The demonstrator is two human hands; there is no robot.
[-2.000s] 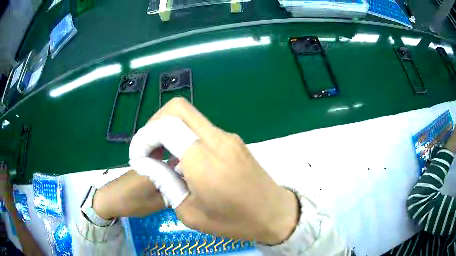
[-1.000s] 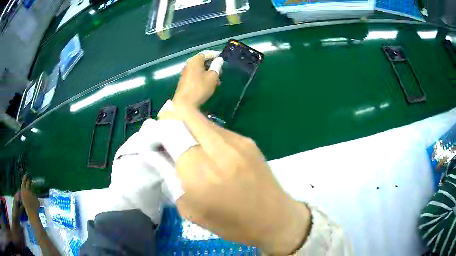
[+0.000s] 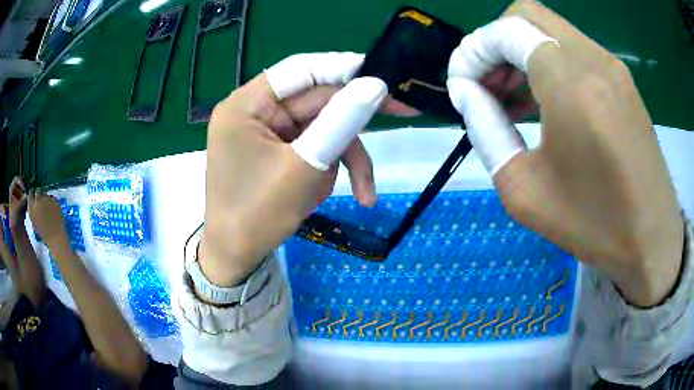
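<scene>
A black phone middle frame [image 3: 417,57] is held tilted above the blue carrier sheet [image 3: 426,263]. My left hand [image 3: 285,145], with white finger cots, grips the frame's solid upper end at its left edge. An orange patch sits at its top corner and a thin gold flex cable [image 3: 424,87] shows on the black panel. My right hand [image 3: 563,129], also in finger cots, is at the panel's right edge with thumb and forefinger curled together; what is between the fingertips is hidden. Gold flex strips line the sheet's lower rows.
Two phone frames [image 3: 157,65] lie on the green conveyor belt [image 3: 304,30] at the upper left. Bagged blue sheets [image 3: 116,207] lie left on the white table covering [image 3: 179,179]. Another person's arms [image 3: 80,282] are at the left edge.
My left hand has brought the frame from the belt to above the blue sheet. My right hand has moved right and up, to the frame's upper end. The view has tilted down.
</scene>
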